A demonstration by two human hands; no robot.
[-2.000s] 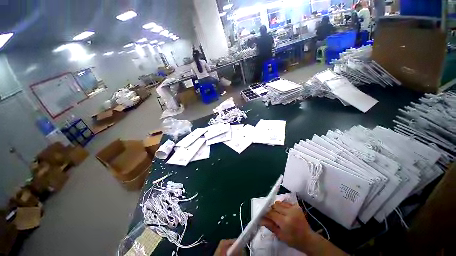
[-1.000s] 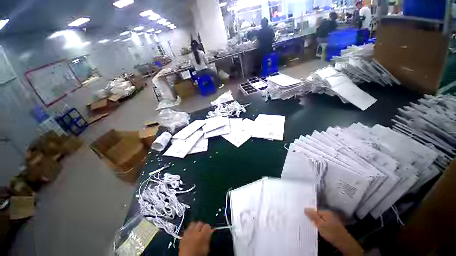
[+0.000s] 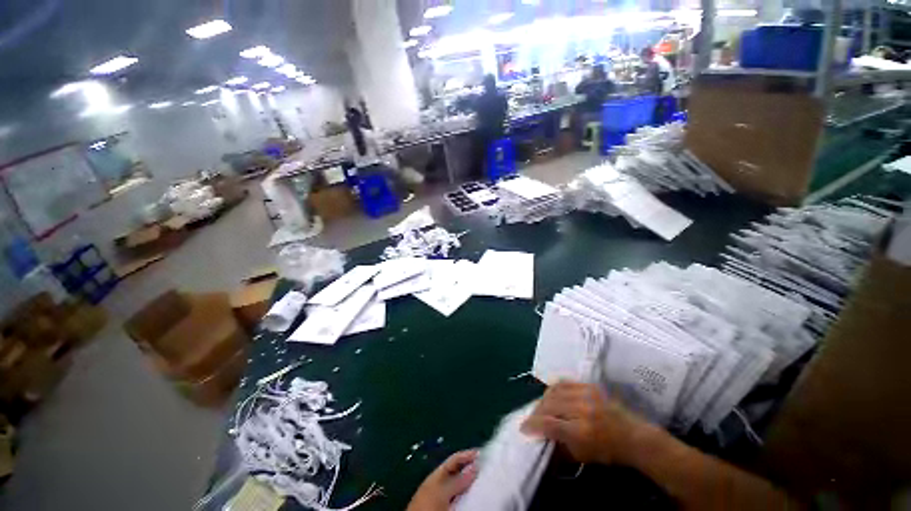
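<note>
My left hand (image 3: 449, 483) and my right hand (image 3: 579, 423) hold a white flat panel unit (image 3: 504, 461) between them at the bottom centre. The panel is tilted and its near part is blurred. My left fingers are at its left edge, my right hand is over its upper right part. Just beyond my right hand stands the fanned stack of white panels (image 3: 639, 359), with a coiled white cable (image 3: 589, 357) on the nearest face. A tangled heap of loose white cables (image 3: 285, 434) lies at the left table edge.
Several overlapping white panels (image 3: 345, 289) and a white roll (image 3: 285, 311) lie farther back. More panel stacks stand at the back (image 3: 649, 165) and right (image 3: 799, 255). A brown cardboard sheet (image 3: 754, 140) stands behind. An open carton (image 3: 190, 334) is on the floor at left. Other people are in the background.
The panel, lying face up toward me a second ago, is now tilted and narrower in view. My left hand has left the cable end and moved onto the panel's edge. The view has shifted right.
</note>
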